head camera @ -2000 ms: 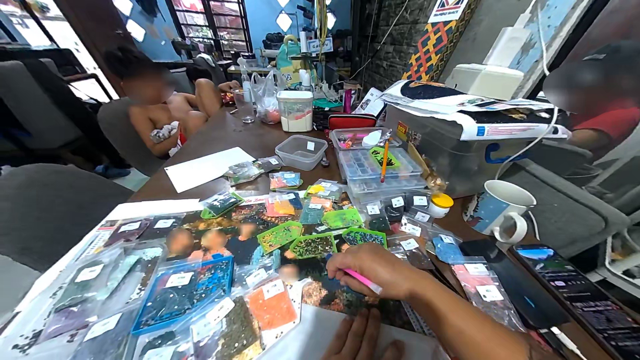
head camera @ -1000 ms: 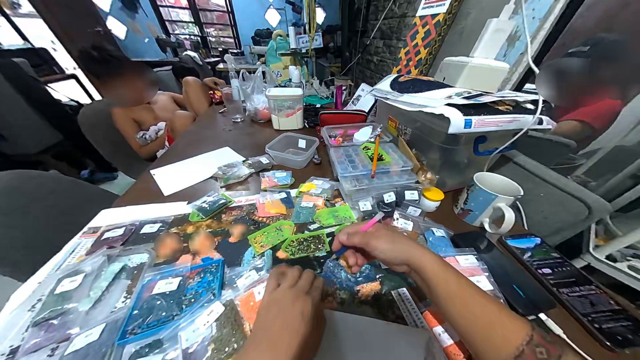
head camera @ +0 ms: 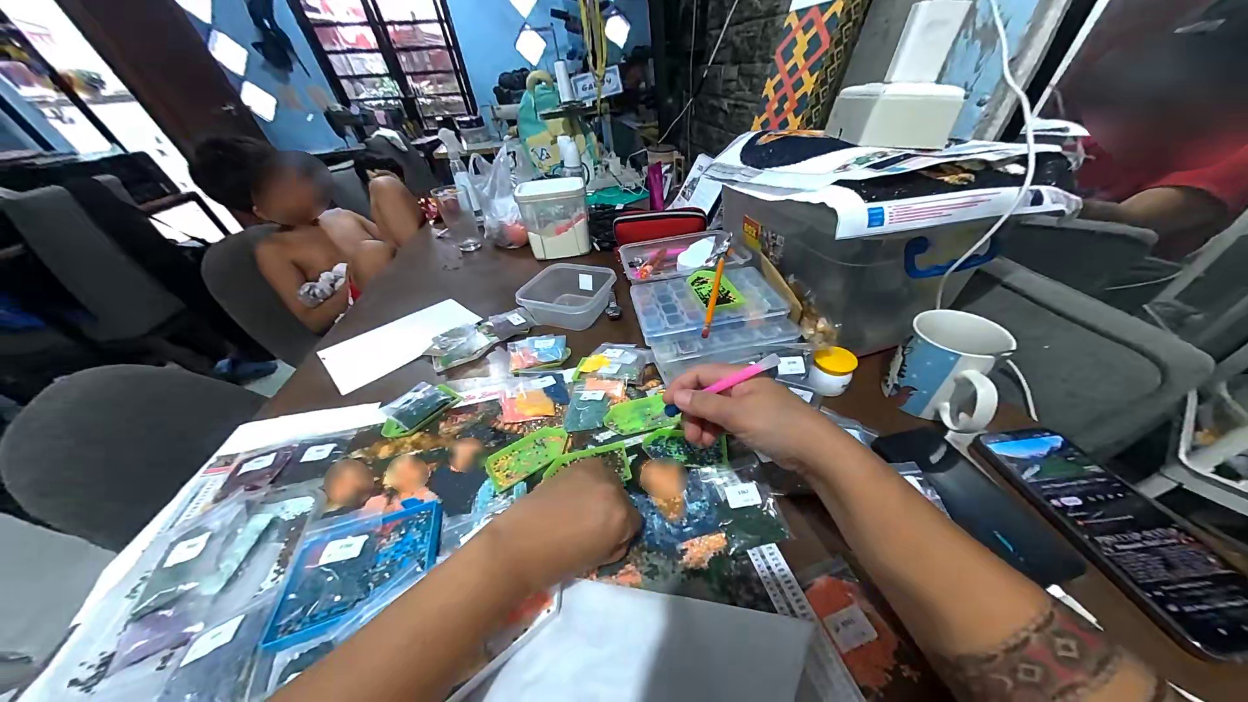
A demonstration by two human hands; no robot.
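My right hand (head camera: pixel 746 414) holds a pink pen-shaped applicator (head camera: pixel 741 376) over a green bead tray (head camera: pixel 641 414). My left hand (head camera: pixel 570 517) is curled low over the picture canvas, in front of another green tray (head camera: pixel 597 458); whether its fingers hold anything is hidden. A third green tray (head camera: pixel 526 458) with small beads lies left of it, and a darker-filled one (head camera: pixel 685 448) lies under my right hand. Bags of small beads are spread over the canvas (head camera: pixel 468 487). A blue tray (head camera: pixel 351 570) of beads lies at the left, and white paper (head camera: pixel 643 648) covers the near part.
Clear compartment boxes (head camera: pixel 717 317) bear an orange pencil (head camera: pixel 715 297). A clear tub (head camera: pixel 565 295), a yellow-lidded jar (head camera: pixel 834 370), a mug (head camera: pixel 951 366) and a phone (head camera: pixel 1121 536) stand or lie on the table. A person (head camera: pixel 312 234) sits across at the left, another at the far right.
My right hand, with the pink applicator, has moved up the canvas from near the left hand to the green trays. My left hand has come to the trays' near side and is more curled.
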